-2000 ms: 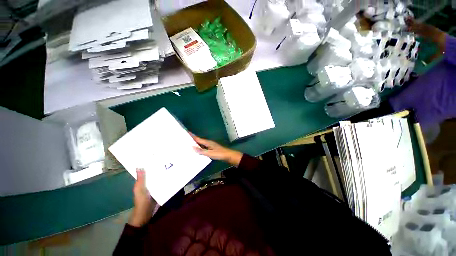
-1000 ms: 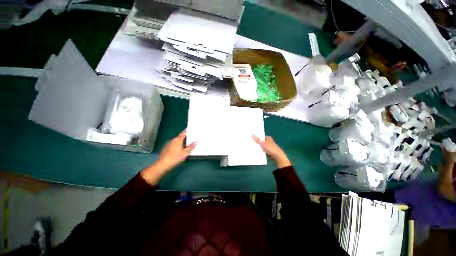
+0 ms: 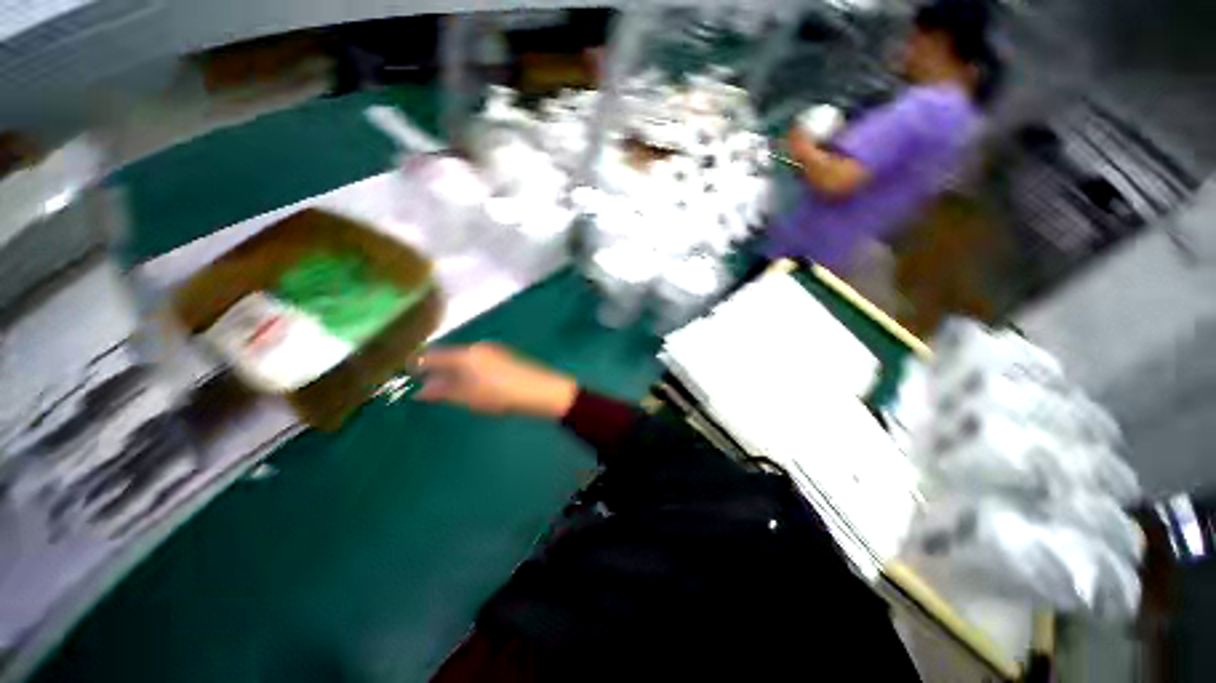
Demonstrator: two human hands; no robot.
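The picture is blurred. My right hand [image 3: 487, 379] is over the green bench [image 3: 387, 534], just right of the brown parts bin [image 3: 380, 380]. Its fingers point left toward the bin's corner; whether they hold anything cannot be told. The bin holds a bright green heap [image 3: 334, 296] and white cards with a red band [image 3: 278, 342]. My left hand is not in view. No gift box shows in front of me.
Bagged products [image 3: 654, 267] stand in rows beyond the bench. Upright carton blanks [image 3: 800, 387] fill a yellow-edged rack [image 3: 934, 616] at right, with more bagged items [image 3: 1027, 467] beside it. A person in purple [image 3: 874, 167] works behind. Blurred insert stack [image 3: 114, 440] lies at left.
The view has swung right. The open box and the white cartons have left the picture. My right hand is off the carton and by the bin; my left hand has gone out of view.
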